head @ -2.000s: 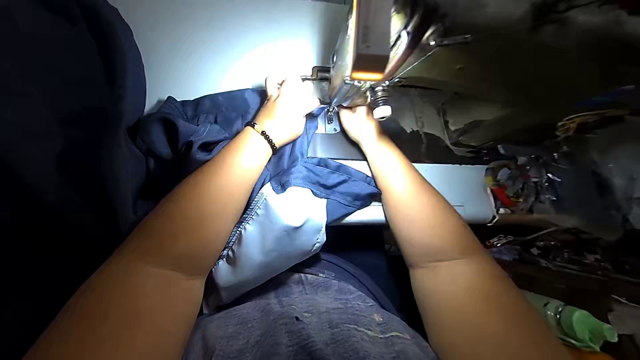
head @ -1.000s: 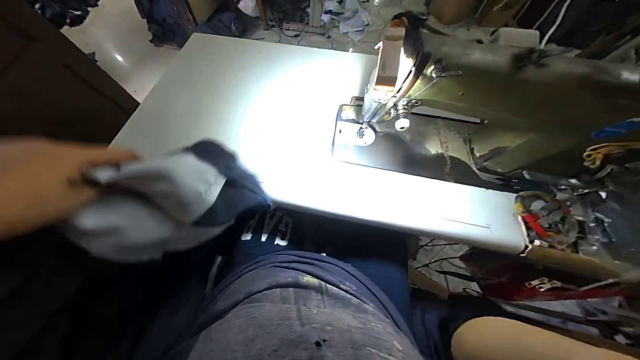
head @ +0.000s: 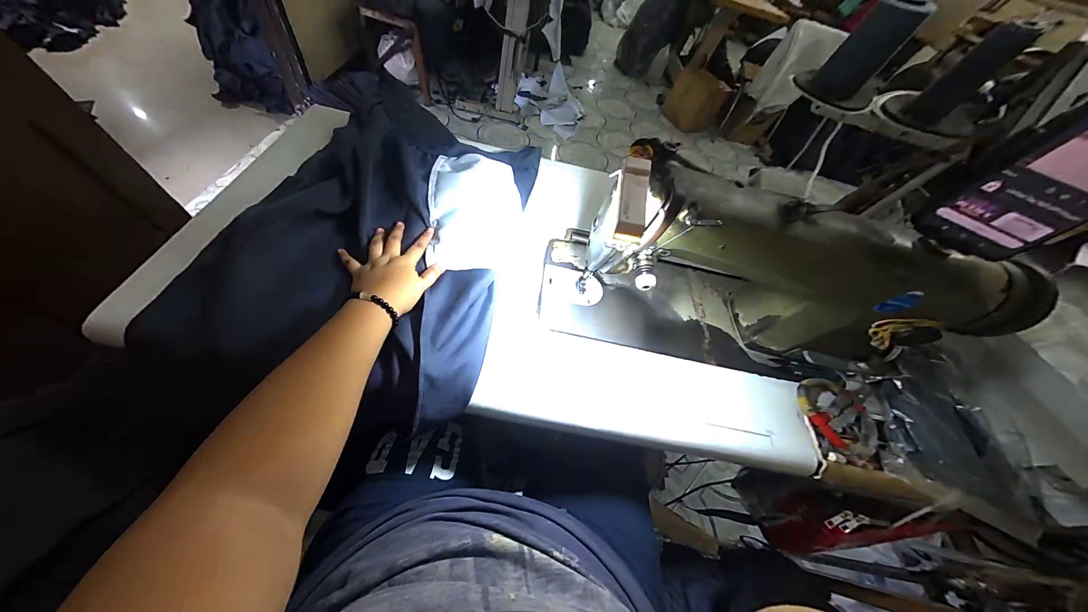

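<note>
A dark navy fabric garment (head: 314,212) lies spread over the left part of the white sewing table (head: 586,382). My left hand (head: 391,270), with a black bead bracelet at the wrist, rests flat on it, fingers spread. Beside the fingertips a white pocket-like panel (head: 476,212) shows on the garment. To the right of the cloth stands an industrial sewing machine (head: 748,255), its needle area (head: 585,285) lit by a bright lamp and with no cloth under it. My right hand is out of view; only a bit of skin shows at the bottom edge.
A tray of scraps and small parts (head: 850,425) sits at the table's right end. Behind the machine are dark thread cones (head: 875,51) and a lit phone screen (head: 1011,195). A cardboard box (head: 697,98) and white scraps (head: 552,102) lie on the tiled floor.
Two seconds ago both hands held the cloth at the needle. The cloth has come away from the machine to the left and now lies spread on the table. The right hand has left the view.
</note>
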